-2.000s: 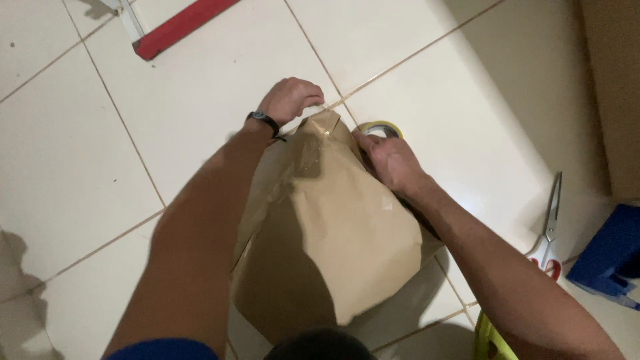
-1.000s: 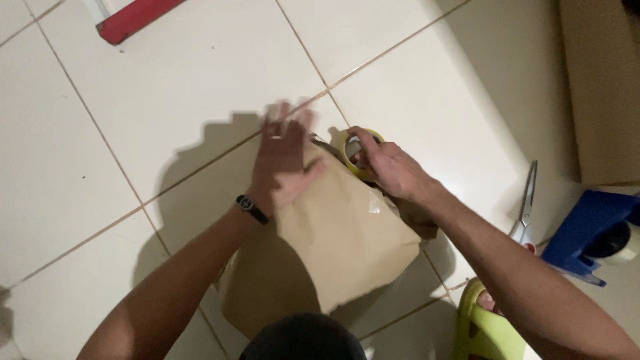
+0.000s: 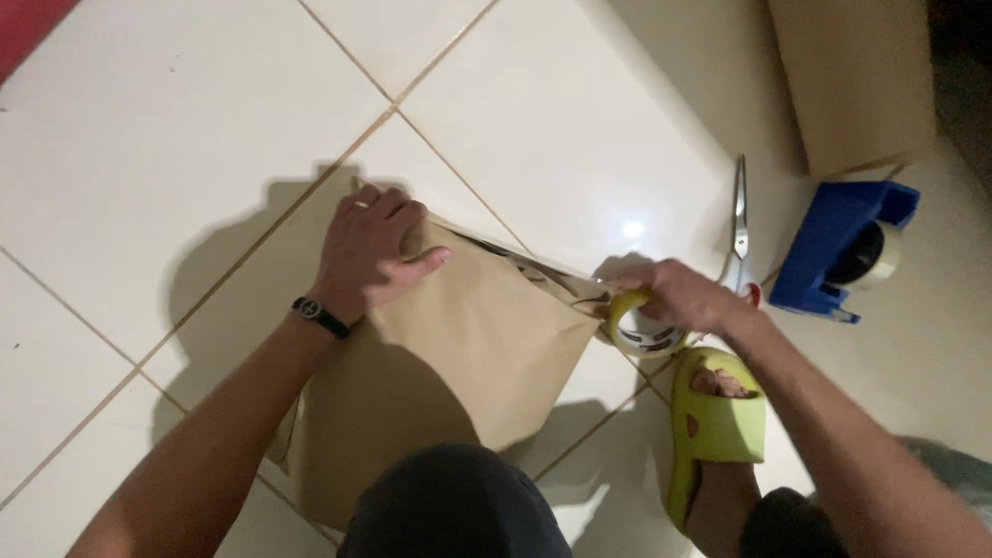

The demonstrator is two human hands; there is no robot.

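A brown paper package (image 3: 473,333) lies on the tiled floor before my knee, its far edge partly open with dark gaps in the folds. Spread over its far left corner, my left hand (image 3: 380,248) presses on the paper; it wears a ring, with a black band at the wrist. At the package's right corner, my right hand (image 3: 674,294) holds a yellow roll of adhesive tape (image 3: 629,329) by its rim. The right fingertips are partly blurred near the paper's edge.
Scissors (image 3: 741,240) with red on the handles lie right of my right hand, beside a blue tape dispenser (image 3: 806,248) with a clear roll. Cardboard (image 3: 860,85) stands at the upper right. My foot wears a yellow-green slide sandal (image 3: 725,426). Something red (image 3: 31,31) is at the upper left.
My right hand has moved right with the tape roll, from the package's far end to its right corner. My left hand now rests on the left corner. The package's far edge lies wider.
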